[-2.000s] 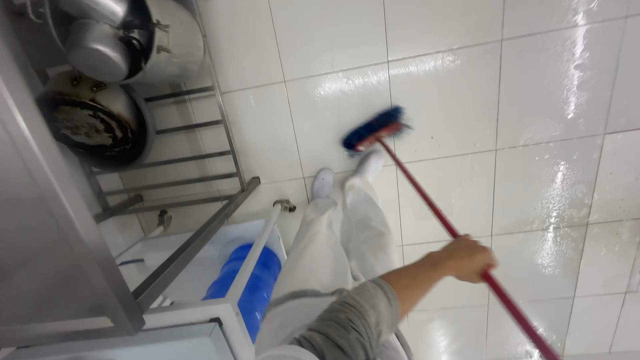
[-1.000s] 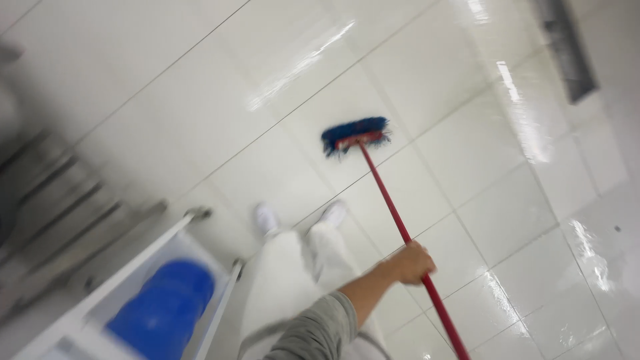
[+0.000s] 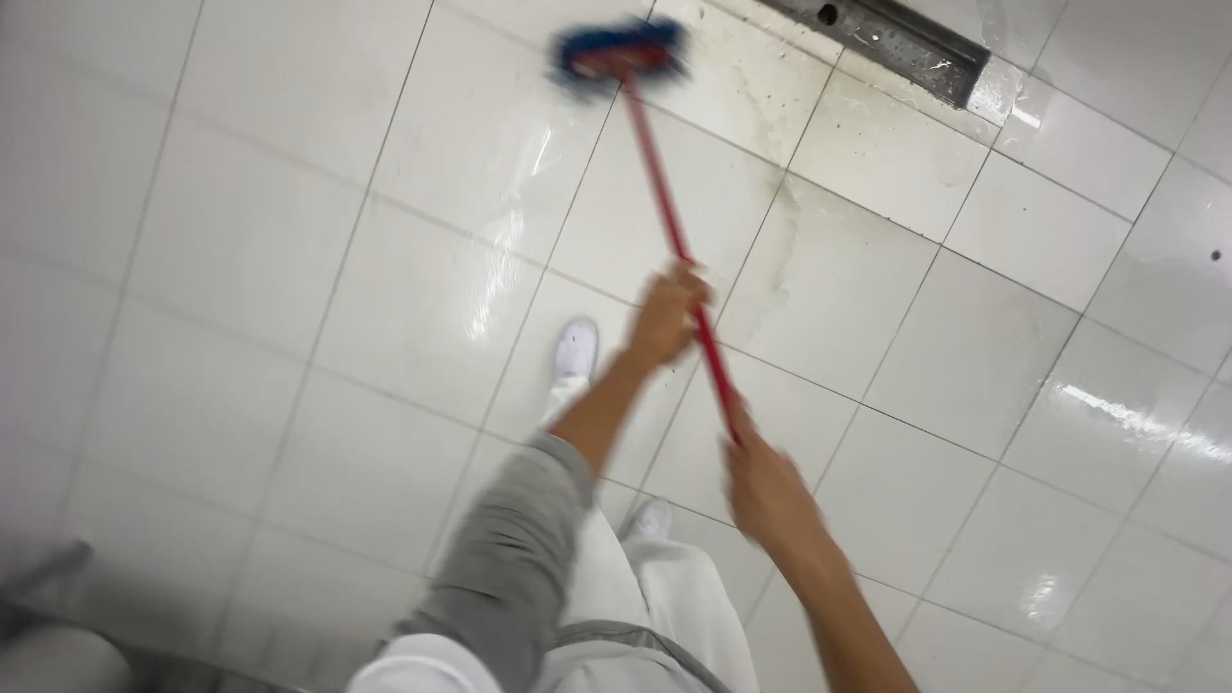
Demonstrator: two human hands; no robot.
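Note:
A push broom [image 3: 657,183] with a red handle and blue bristles reaches up the head view, its blurred head on the white tiled floor at the top centre. My left hand [image 3: 669,313] is closed around the middle of the handle. Lower down and to the right, my right hand [image 3: 765,472] grips the handle near its end. Wet streaks and brownish, dirty water show on the tiles right of the broom head.
A metal floor drain channel [image 3: 905,48] runs along the top right. My white shoes [image 3: 577,348] and trousers are below the hands. Blurred dark metal parts [image 3: 48,568] show at the bottom left corner.
Both hands are now on the handle, where only one was visible before. The broom head is farther from my feet. The view has swung off the rack and blue container towards the drain.

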